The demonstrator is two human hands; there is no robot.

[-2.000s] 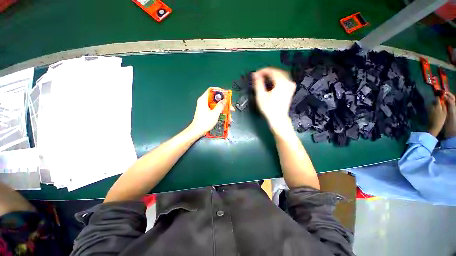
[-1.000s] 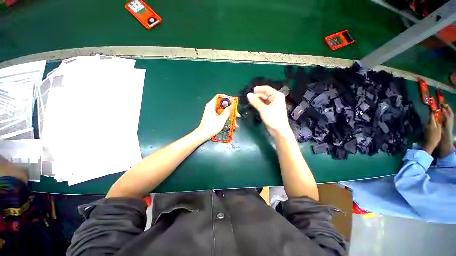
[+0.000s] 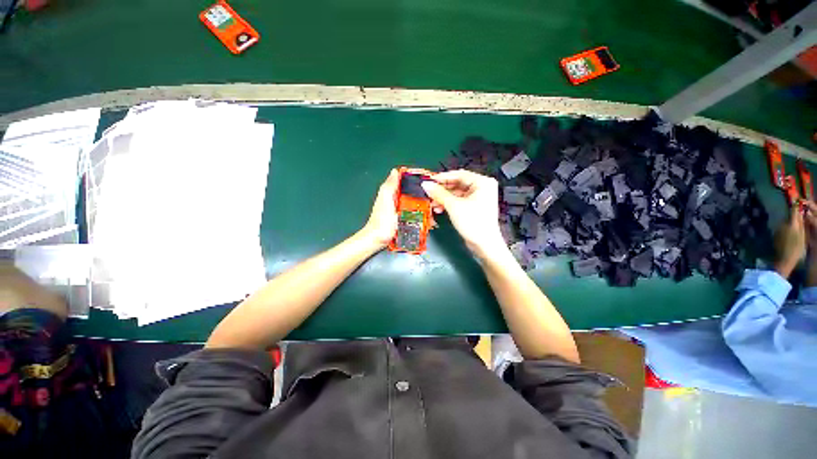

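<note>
An orange device housing (image 3: 413, 215) is upright in my left hand (image 3: 383, 211), which grips it by its left side above the green bench. Its lower part shows green and speckled grey internals. A black insert (image 3: 414, 186) lies over the upper end of the housing, where the round part no longer shows. My right hand (image 3: 466, 202) pinches at the right edge of this insert with thumb and forefinger. Whether the insert is fully seated cannot be told. A large pile of black parts (image 3: 627, 197) lies on the bench just right of my right hand.
White sheets (image 3: 179, 215) are stacked at the left. A pale rail (image 3: 340, 95) runs behind the bench. Beyond it lie two orange units on the green belt, one left (image 3: 229, 27), one right (image 3: 589, 65). A neighbour's hands (image 3: 793, 240) hold orange units at the far right.
My right hand has moved left and down from the pile's edge to the housing. The black insert now covers the round part. The orange units on the belt have shifted left.
</note>
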